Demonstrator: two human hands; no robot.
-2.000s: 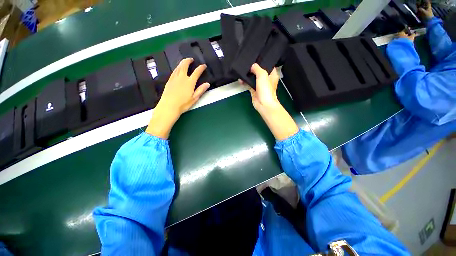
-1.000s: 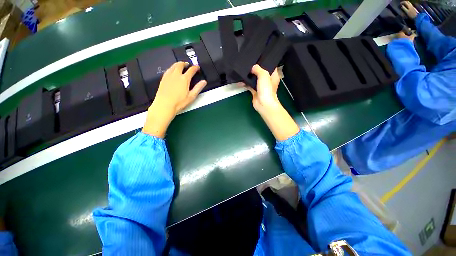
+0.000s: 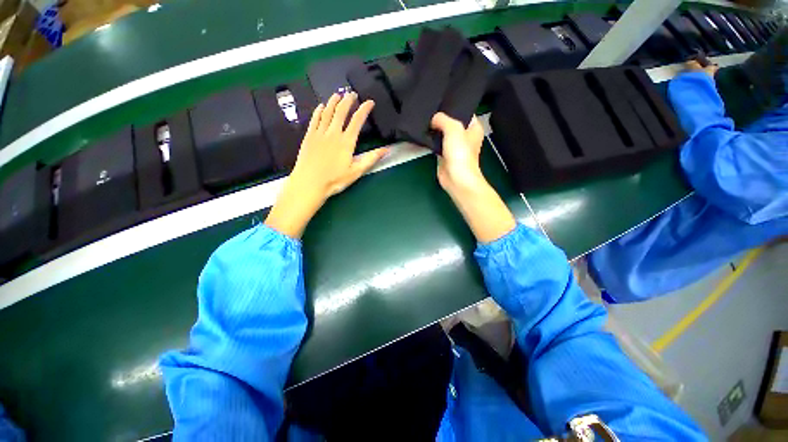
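Observation:
My right hand (image 3: 458,151) grips a small fanned stack of black foam inserts (image 3: 445,78) above the belt. One more foam insert (image 3: 373,95) reaches left from the stack towards my left hand, over the row of boxes. My left hand (image 3: 333,151) has its fingers spread over a box lid (image 3: 327,76); whether its fingertips touch the insert is unclear. Left of it, an open gift box (image 3: 275,129) shows a silvery-white item. Another open box (image 3: 164,160) and a closed-looking lid (image 3: 226,134) lie further left.
A large slotted black foam insert stack (image 3: 587,129) stands right of my right hand on the green bench (image 3: 389,250). A white guide rail (image 3: 173,222) edges the belt. A person in blue (image 3: 734,164) works at the right. A grey post (image 3: 631,33) rises behind the foam stack.
The boxes have moved left along the belt. My left hand has shifted slightly right and its fingers are straighter. One insert now sticks out left of the stack. My right hand has hardly moved.

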